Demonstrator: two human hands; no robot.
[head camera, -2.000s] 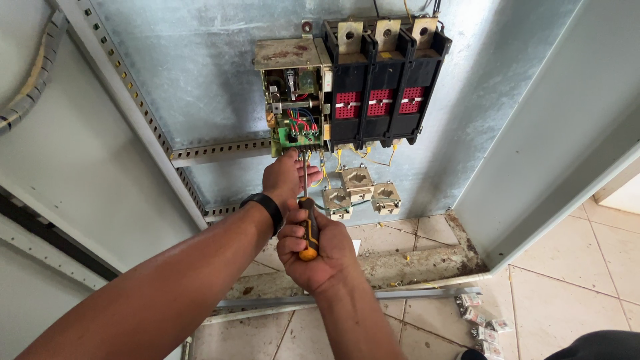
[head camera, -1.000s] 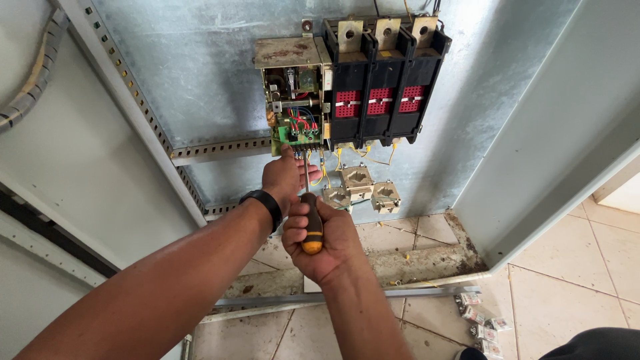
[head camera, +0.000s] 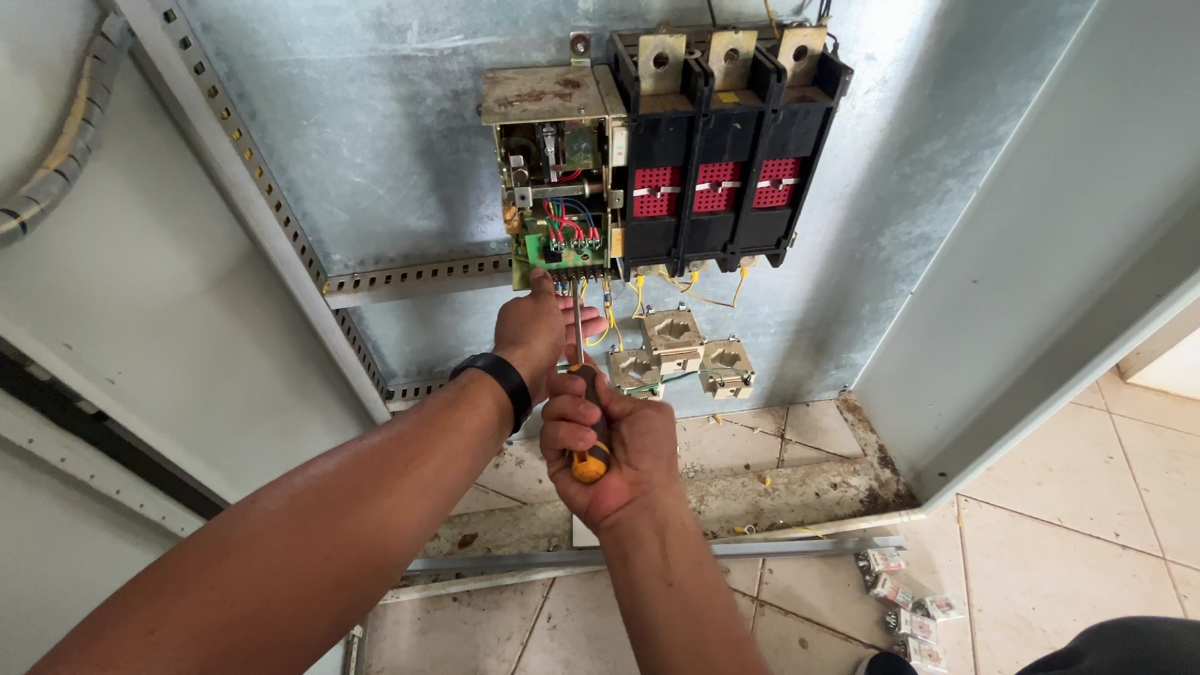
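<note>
My right hand (head camera: 614, 441) is closed around the black and yellow handle of a screwdriver (head camera: 589, 450). Its shaft points up to a black terminal strip (head camera: 579, 275) at the lower edge of a green circuit board (head camera: 562, 249). Beside the shaft is my left hand (head camera: 534, 328), its thumb at the board's bottom left edge and its other fingers spread behind the shaft; whether they grip a wire cannot be told. The board belongs to an open metal mechanism housing (head camera: 548, 97), attached to the left of a black three-pole contactor or breaker (head camera: 731, 141). Yellow wires (head camera: 640, 296) hang below.
Several beige current transformers (head camera: 673, 328) sit below the black unit. A slotted metal rail (head camera: 422, 280) crosses the cabinet's back panel, and the cabinet side wall (head camera: 994, 225) stands at right. Several small relay-like parts (head camera: 911, 623) lie on the tiled floor. A spiral-wrapped cable bundle (head camera: 61, 159) hangs at upper left.
The screwdriver handle has turned in my right hand, showing different yellow and black parts. My left hand stays by the terminal strip.
</note>
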